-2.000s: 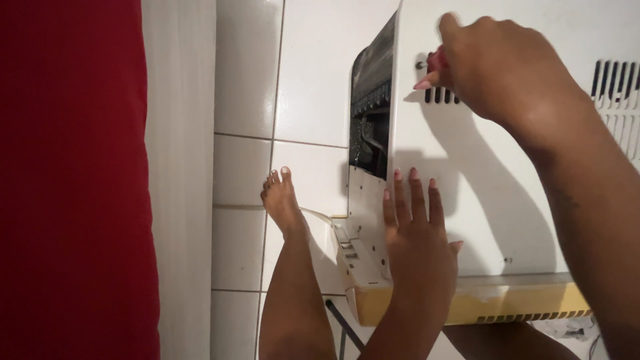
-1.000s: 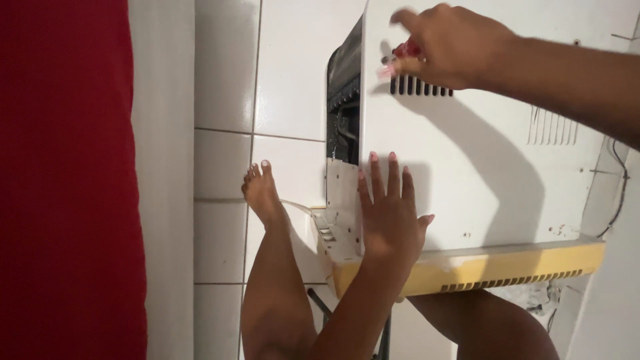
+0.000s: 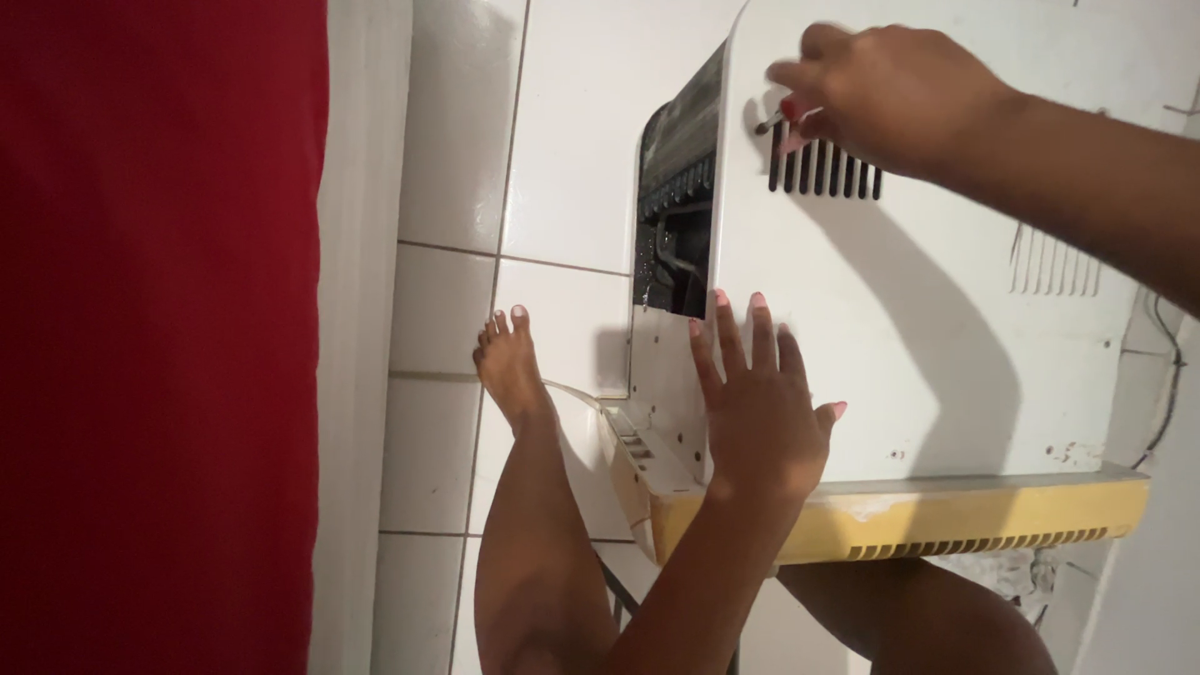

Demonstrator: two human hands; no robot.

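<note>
A window air conditioner with a white metal casing (image 3: 862, 375) and a yellowed plastic front frame (image 3: 900, 520) stands before me. My left hand (image 3: 764, 412) lies spread over the casing near its left edge, fingers apart, holding nothing. At the top, beside the black vent slots (image 3: 825, 169), my right hand (image 3: 891, 98) grips a small tool with a red handle (image 3: 790, 110), likely a screwdriver. Its short metal shaft points down-left at the casing; my fingers hide most of the handle. Through the open left side, dark coils and a bent pipe (image 3: 677, 253) show.
My bare foot (image 3: 506, 361) rests on white floor tiles (image 3: 562, 216) left of the unit. Along the far left are a red cloth (image 3: 159, 337) and a pale board-like edge (image 3: 361, 337). A dark cable (image 3: 1172, 384) runs at the right.
My right hand has stayed by the vent slots with the red-handled tool, its fingers and wrist changing pose. My left hand stays spread on the casing.
</note>
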